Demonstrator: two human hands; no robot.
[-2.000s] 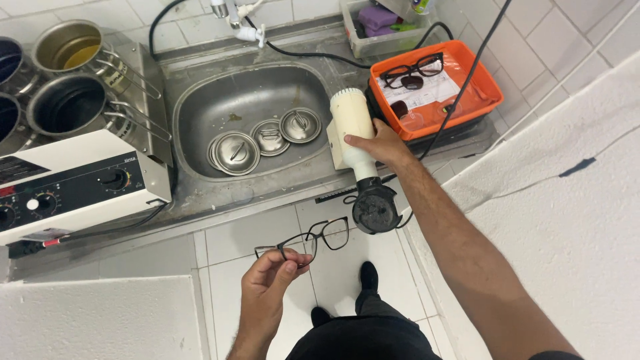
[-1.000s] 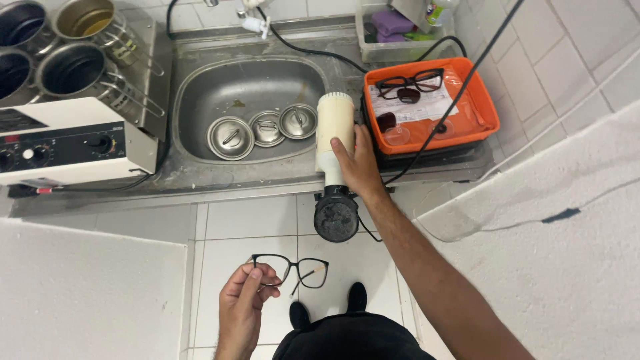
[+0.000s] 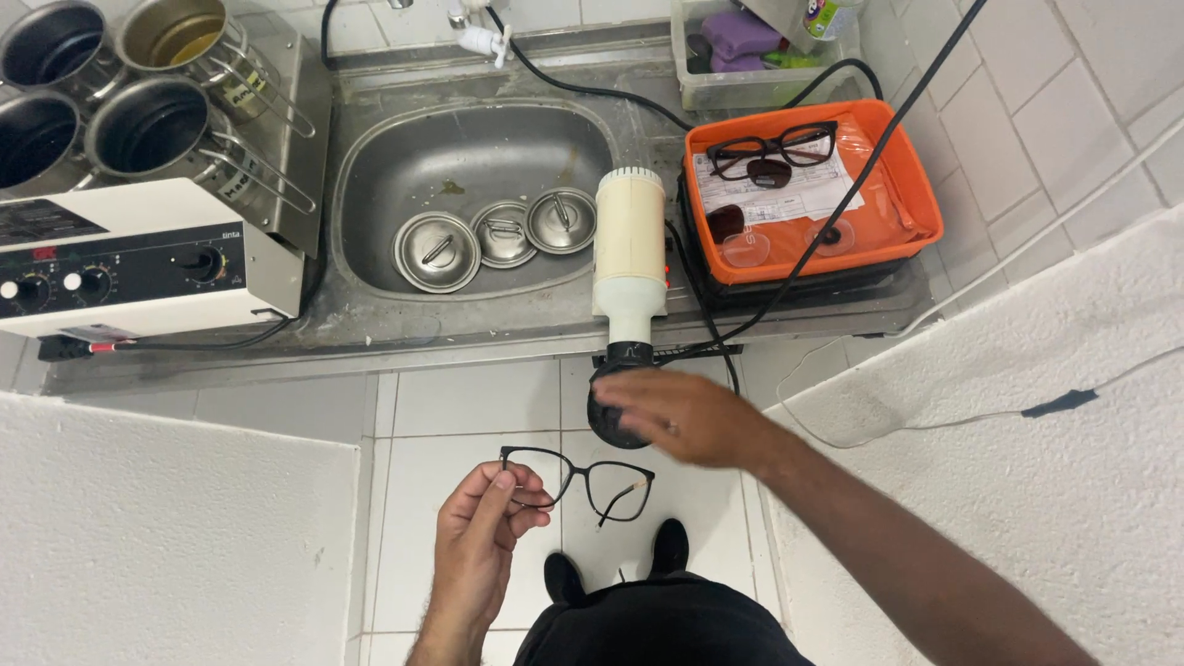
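A black eyeglass frame [image 3: 577, 470] is pinched at one end between the thumb and fingers of my left hand [image 3: 490, 504], over the tiled floor. My right hand [image 3: 680, 416], slightly blurred, is over the round black nozzle [image 3: 610, 427] of a cream-coloured frame heater [image 3: 630, 231]; whether it touches the nozzle I cannot tell. The fingers are extended and grip nothing visible. The heater stands at the counter's front edge, its nozzle jutting out past it. Small red lights show on its right side.
A steel sink [image 3: 370, 176] holds several metal lids [image 3: 437, 252]. At right, an orange tray [image 3: 925, 213] holds glasses [image 3: 772, 148], loose lenses and papers. Left is a white heating unit [image 3: 148, 264] with metal pots [image 3: 148, 129]. A black cable [image 3: 883, 148] crosses the tray; walls flank both sides.
My right hand has let go of the heater's body and moved down to the nozzle. The heater, earlier tilted, now stands straighter, farther left beside the sink. My left hand still holds the eyeglass frame.
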